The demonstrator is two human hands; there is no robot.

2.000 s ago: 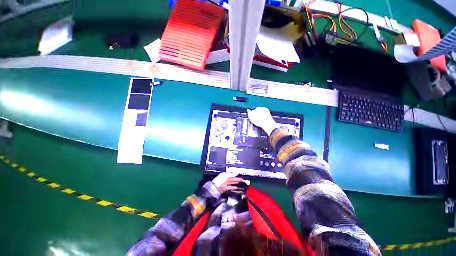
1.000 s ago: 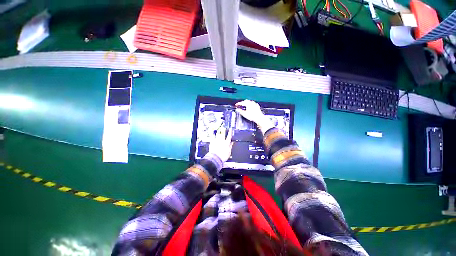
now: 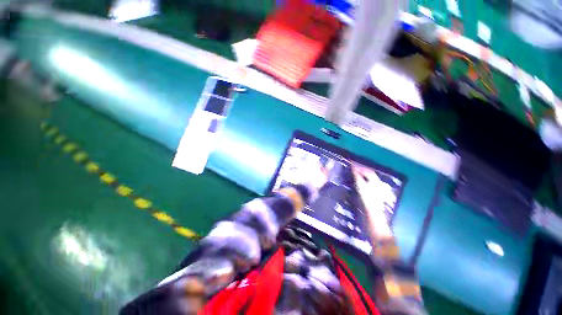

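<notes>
The laptop (image 3: 326, 212) lies with its internals exposed on a black mat (image 3: 285, 154) in front of me, tilted in the picture by the head angle. My left hand (image 3: 315, 178) is over the left-middle of the board. My right hand (image 3: 365, 184) is over the right-middle, fingers toward the far edge. The frame is blurred, so I cannot tell whether either hand holds anything. The battery pack (image 3: 336, 203) shows between the arms. The white sticker sheet (image 3: 196, 144), with black rectangles at its far end, lies to the left.
A small black stick (image 3: 331, 133) lies beyond the mat. A pale rail (image 3: 277, 92) runs behind the bench, with a red slotted tray (image 3: 293, 46) and a post (image 3: 363, 61) beyond it. A dark open laptop (image 3: 493, 191) and a small white item (image 3: 494, 248) are at right.
The view has rotated and blurred. My left hand came from the laptop's near edge onto the board and has since shifted toward its middle. My right hand has drawn slightly nearer from the far edge.
</notes>
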